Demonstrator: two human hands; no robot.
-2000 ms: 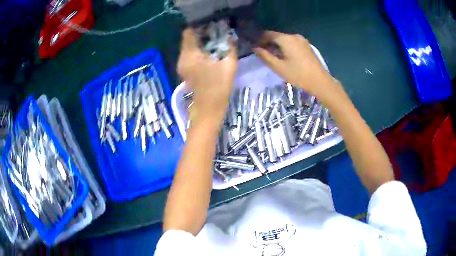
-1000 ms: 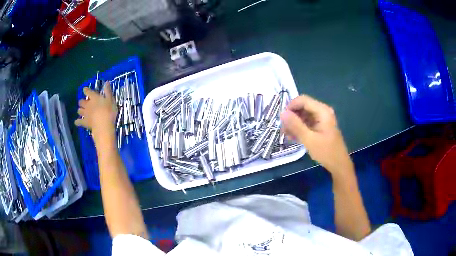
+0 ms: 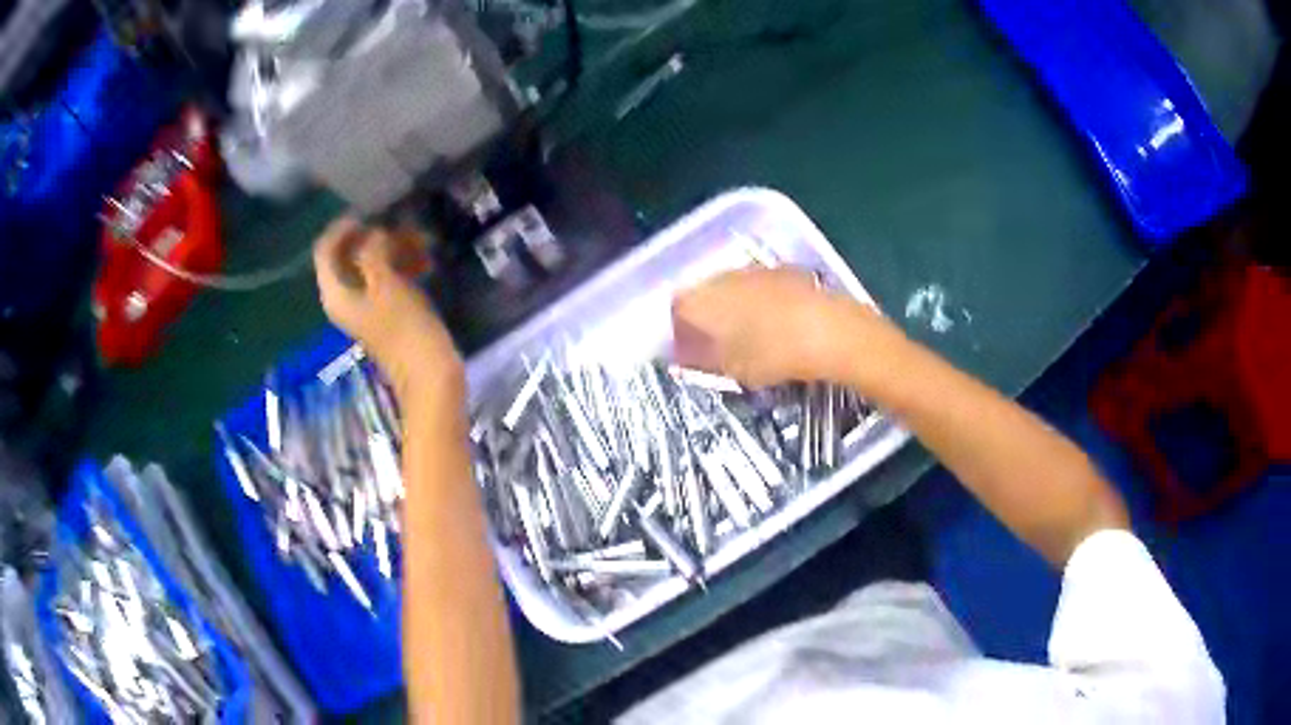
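Observation:
The white tub (image 3: 772, 213) is heaped with silver rod-ended cylinders (image 3: 609, 475). My right hand (image 3: 772, 329) is over the upper part of the tub; its fingers point down-left and blur and angle hide whether it holds anything. My left hand (image 3: 371, 283) is raised beside the bench machine (image 3: 411, 106), left of its small shiny clamp (image 3: 518, 244); its fingers are curled and blurred, and I cannot tell if it holds something. The blue tray (image 3: 333, 659), partly behind my left forearm, holds loosely laid cylinders.
A red bin (image 3: 159, 276) with small silver parts stands upper left, a thin pale line beside it. A blue basket (image 3: 234, 680) of cylinders is lower left. A second blue tray (image 3: 1133, 128) is upper right, above a red stool (image 3: 1203, 411). A small silver piece lies on the green bench top (image 3: 793, 99).
My left hand has moved from the blue tray up to the machine. My right hand has moved left and up over the tub. The view has turned and shifted.

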